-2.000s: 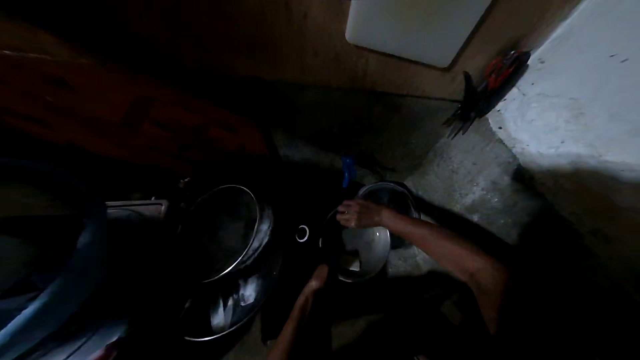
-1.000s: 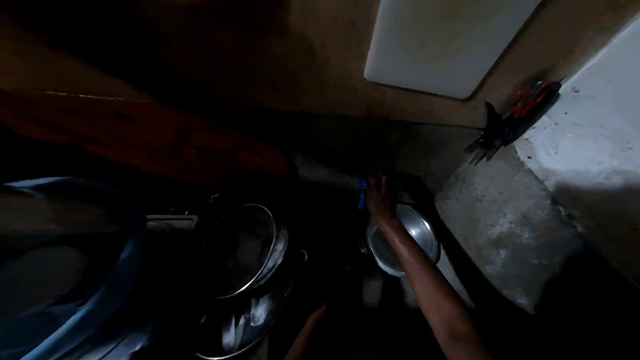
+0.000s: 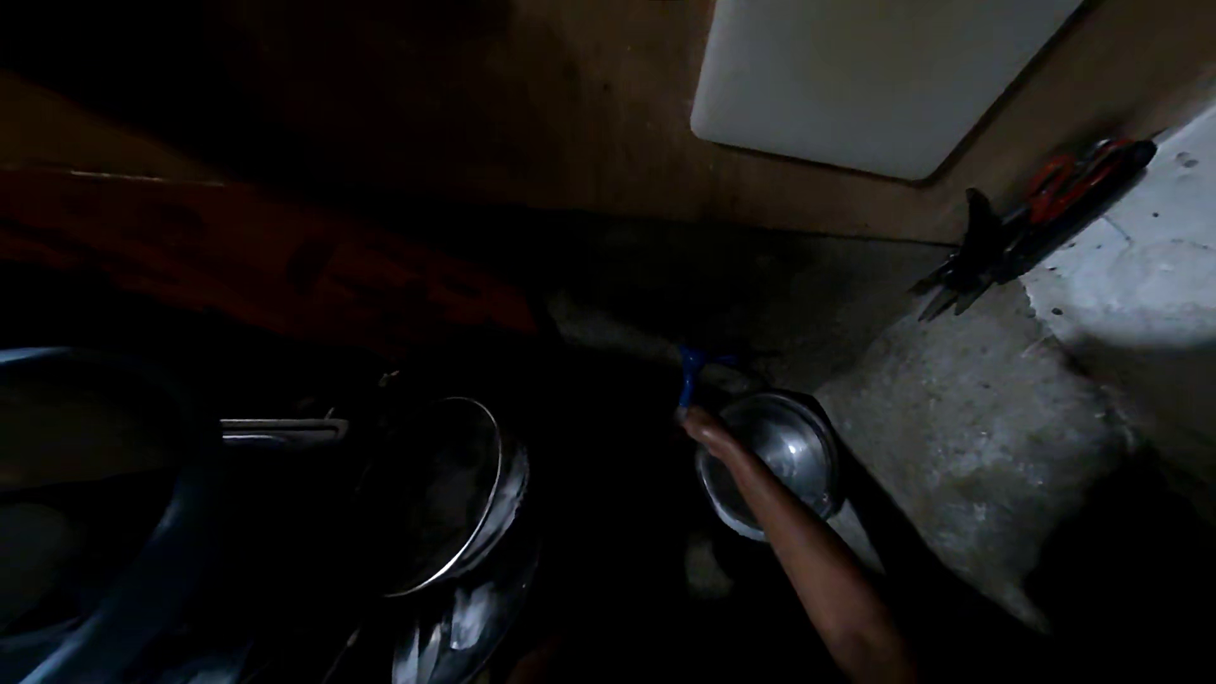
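Note:
My right hand [image 3: 705, 427] reaches over the left rim of a round metal bowl [image 3: 787, 451]. Its fingertips are at the lower end of a small blue plastic piece [image 3: 692, 372], perhaps a tap. Shadow hides whether the fingers grip it. At the bottom edge, a faint reddish-brown shape, probably my left hand [image 3: 537, 660], is mostly lost in darkness; what it touches cannot be seen.
To the left stand a round metal-rimmed pan [image 3: 446, 494], a dish with shiny utensils [image 3: 470, 617] and a large blue-rimmed tub [image 3: 176, 513]. A white board [image 3: 855, 85] and red-handled scissors with dark blades [image 3: 1054, 190] are at upper right.
My right hand has left the pale bowl it was touching two seconds ago and is now at the blue piece. My left hand has dropped toward the bottom edge. The view has shifted.

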